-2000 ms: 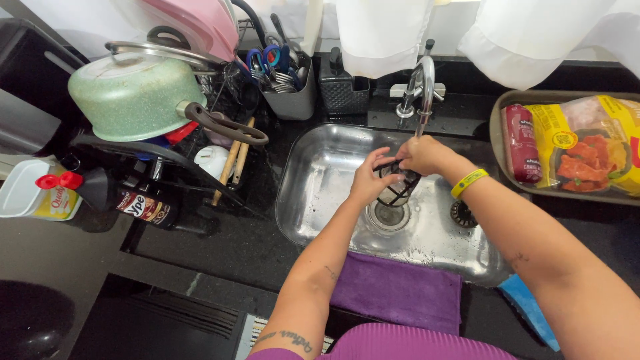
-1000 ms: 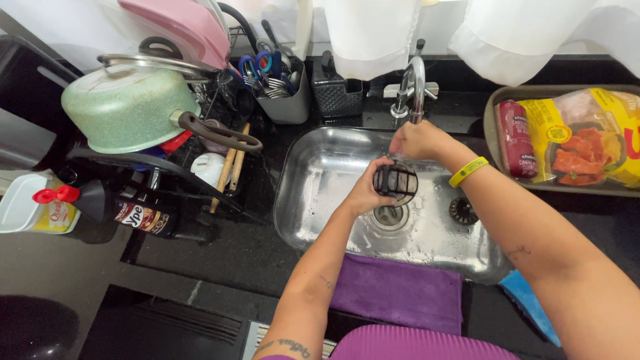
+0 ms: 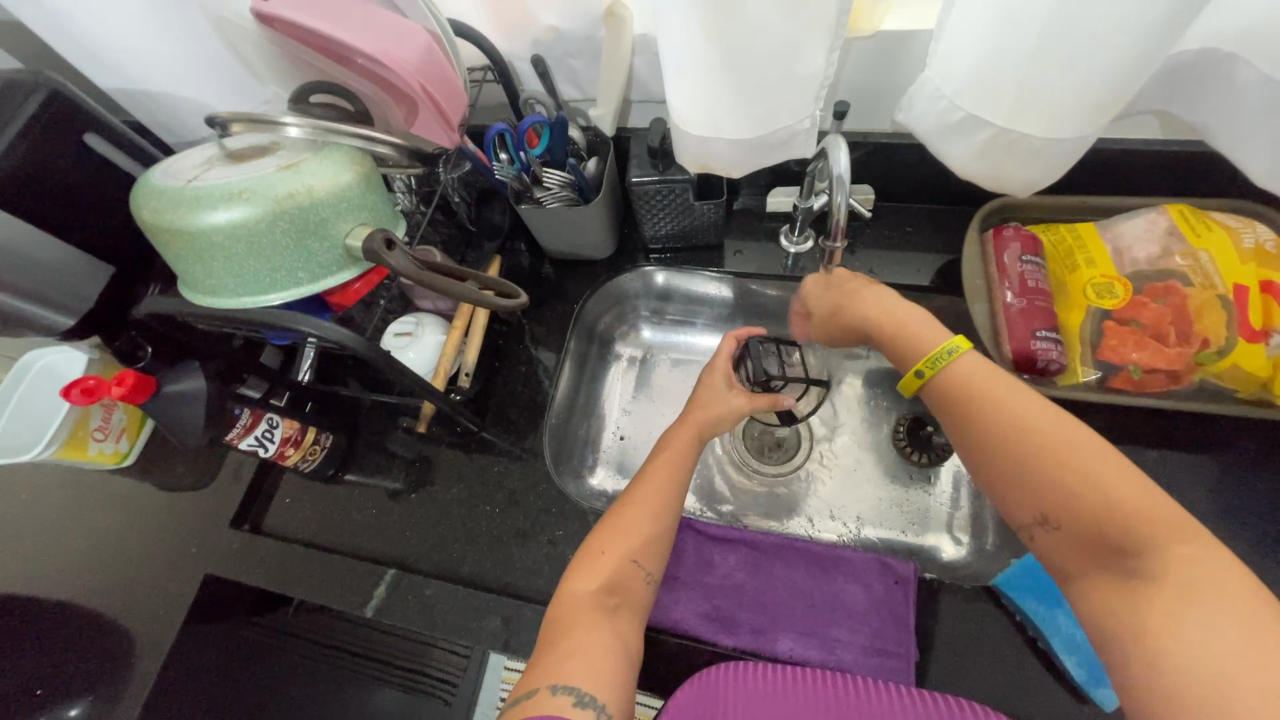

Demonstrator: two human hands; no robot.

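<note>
My left hand [image 3: 728,388] grips a small black plastic basket with mesh sides [image 3: 782,378], tilted above the drain [image 3: 772,445] of the stainless steel sink [image 3: 640,430]. Just below the spout of the chrome faucet [image 3: 832,195], my right hand [image 3: 842,310] is curled, with its fingers largely hidden; whether it holds anything cannot be made out. A round black ribbed piece [image 3: 920,441] lies in the sink's right part, left of my right forearm.
Left of the sink stand a dish rack with a green pot [image 3: 265,220], a cutlery holder [image 3: 575,222] and a dark bottle [image 3: 285,437]. A tray of packaged food [image 3: 975,290] is at right. A purple cloth [image 3: 790,600] and a blue cloth [image 3: 1060,630] lie in front.
My right hand was on the black basket two seconds ago and is now apart from it, under the spout. My left hand still holds the basket, now turned differently.
</note>
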